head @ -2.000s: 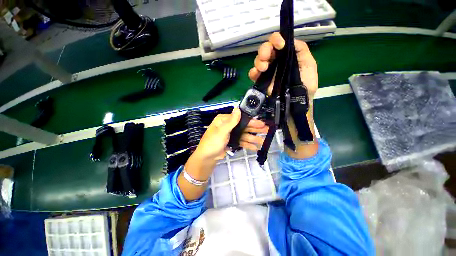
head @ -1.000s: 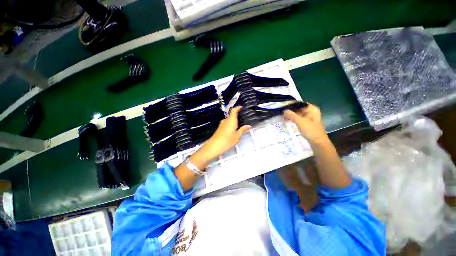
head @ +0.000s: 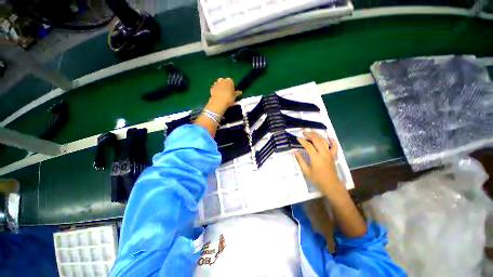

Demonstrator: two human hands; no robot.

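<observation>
The white compartment tray (head: 259,186) lies tilted on the green ledge, its upper part covered by black watches in rows. Rows of watches (head: 277,120) stand side by side at its right, straps fanned out; my left arm partly covers the rows at its left. My right hand (head: 320,157) rests at the lowest right row, fingers spread at the strap ends. My left hand (head: 222,93) is over the belt edge, fingers curled, by the strap end of a bunch of watches (head: 255,69). Its fingertips are blurred, so a grip cannot be told.
More watch bunches (head: 172,84) lie on the green conveyor belt (head: 324,51). Set-aside watches (head: 123,166) lie left of the tray. White trays (head: 270,24) are stacked beyond. A bubble-wrapped tray (head: 443,108) is at right, plastic film (head: 432,216) below it, a spare tray (head: 86,251) low left.
The watches held up earlier were laid in the tray's right rows. My left hand has moved from the tray up to the belt. My right hand has shifted slightly left and down.
</observation>
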